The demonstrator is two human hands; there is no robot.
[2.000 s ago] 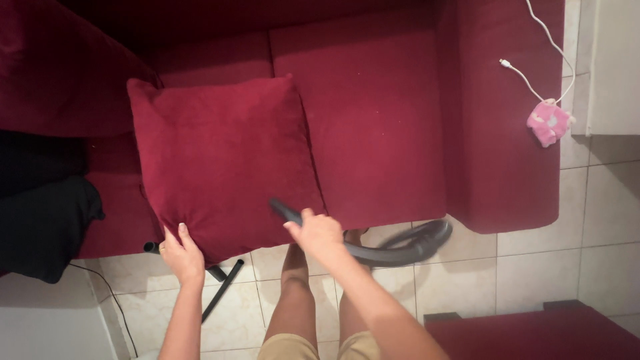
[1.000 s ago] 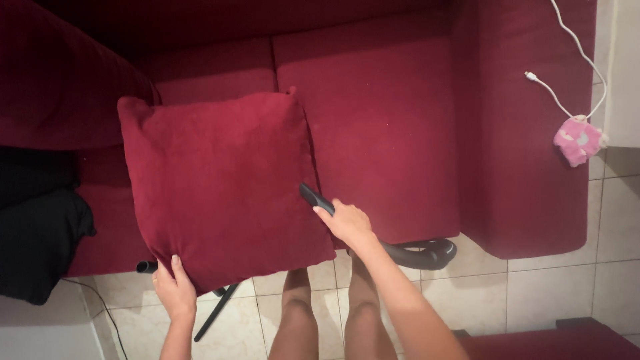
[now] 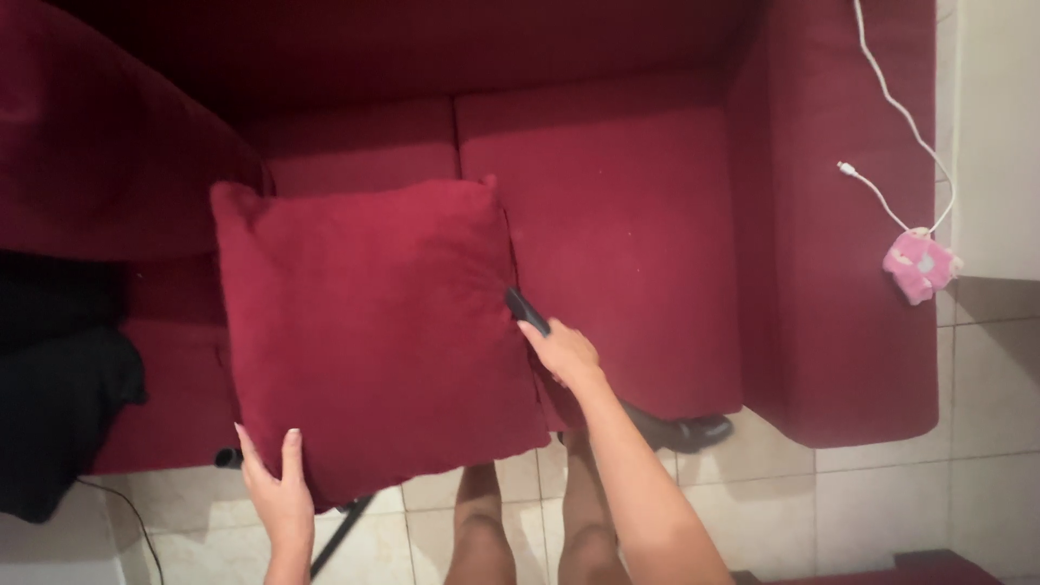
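Observation:
A square red fabric cushion (image 3: 382,325) lies on the seat of a red sofa (image 3: 634,244), across the seam between two seat cushions. My left hand (image 3: 280,479) grips its lower left corner, thumb on top, with some fingers hidden. In my right hand (image 3: 565,349) is a black vacuum cleaner nozzle (image 3: 526,310), its tip against the cushion's right edge. A dark vacuum hose (image 3: 682,431) runs behind my right forearm, near the sofa's front edge.
A white cable (image 3: 902,106) and a pink plush item (image 3: 922,264) rest on the right armrest. Black fabric (image 3: 65,406) lies at left. Black tubes (image 3: 345,532) show below the sofa front, over the tiled floor. A red upholstered piece (image 3: 910,569) stands at bottom right.
The nozzle in my right hand has moved from over the cushion's face to its right edge. My left hand remains at the lower left corner. The view has shifted slightly.

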